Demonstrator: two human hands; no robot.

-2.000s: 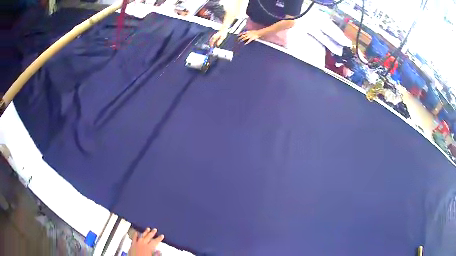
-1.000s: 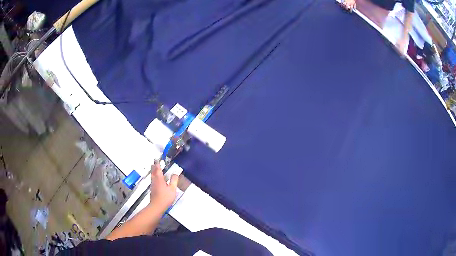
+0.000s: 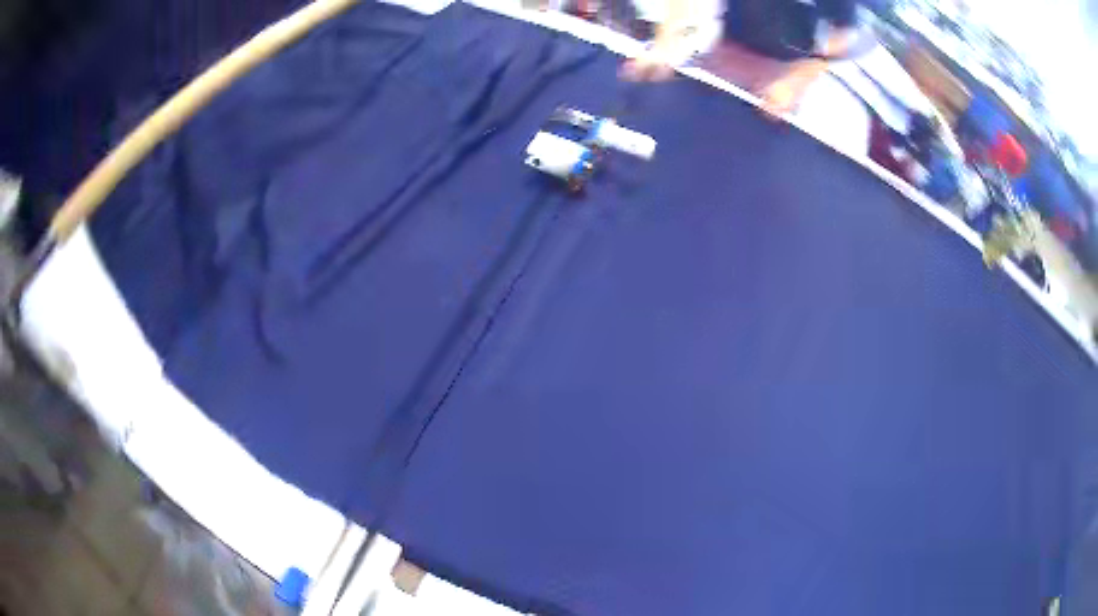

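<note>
Navy fabric (image 3: 722, 349) covers most of the table, smooth on the right and creased at the upper left. A thin dark cut line runs across it from the near edge toward the far side. The white and blue end cutter (image 3: 578, 147) sits on the cloth near the far edge, slightly blurred. The cutter rail's near end (image 3: 343, 572) shows at the near table edge, with a blue piece (image 3: 293, 586) beside it. Neither of my hands is in the picture.
A person (image 3: 771, 48) stands across the table, hands near the far edge, blurred. A long tan pole (image 3: 181, 108) crosses the far left end. The white table border (image 3: 181, 451) runs along the near side. Coloured cloth piles (image 3: 1023, 157) lie beyond the table at upper right.
The end cutter has moved from the near edge to the far side. My hand, at the near rail end before, has left view. The view has shifted back toward the far side.
</note>
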